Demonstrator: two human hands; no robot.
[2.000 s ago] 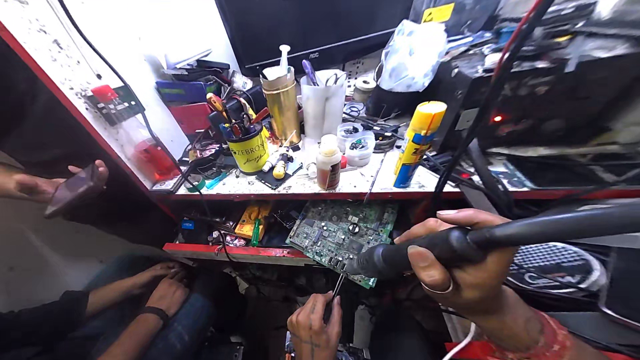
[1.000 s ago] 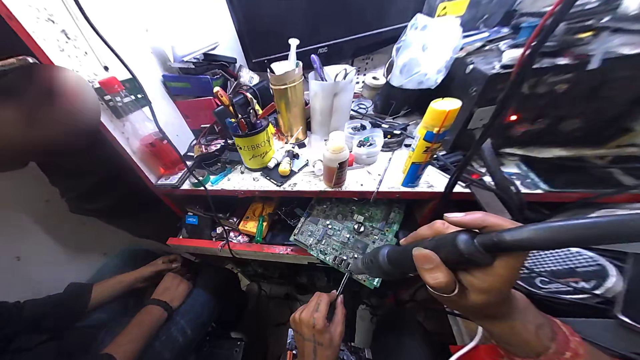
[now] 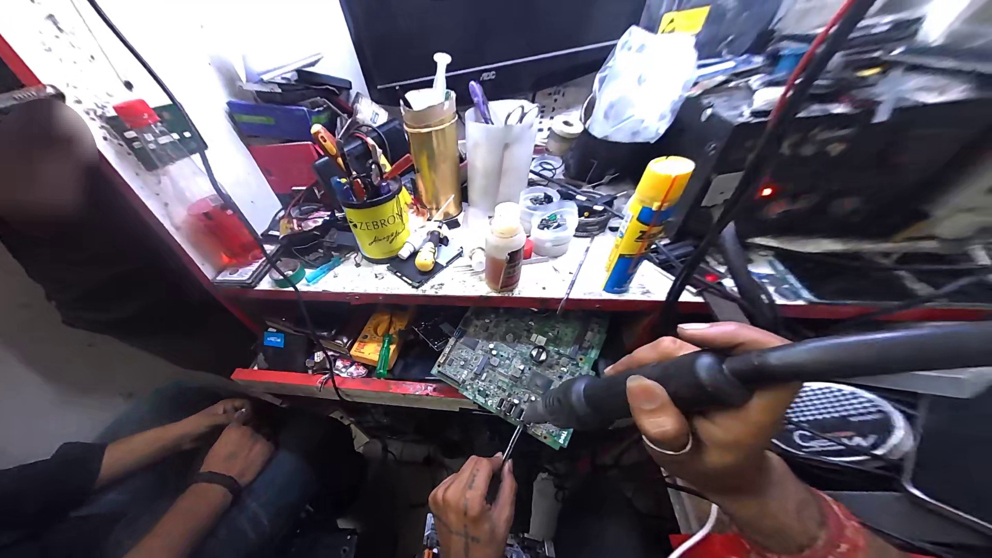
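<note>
My right hand is wrapped around the black handle of a hot-air rework gun, whose nozzle hangs over the lower edge of a green circuit board. From below, my left hand pinches metal tweezers; their tips meet the board's edge beside the nozzle. The board lies tilted, partly on the open red-edged drawer. Whether the tips grip a part cannot be made out.
A yellow spray can, a small bottle, a yellow tool cup and a gold cylinder stand on the shelf. Another person's hands rest at lower left. A black cable hangs across the left side.
The phone held by a person at the left two seconds ago is out of view; a dark sleeve and a blurred shape are there now. My hands stay at the board's lower edge.
</note>
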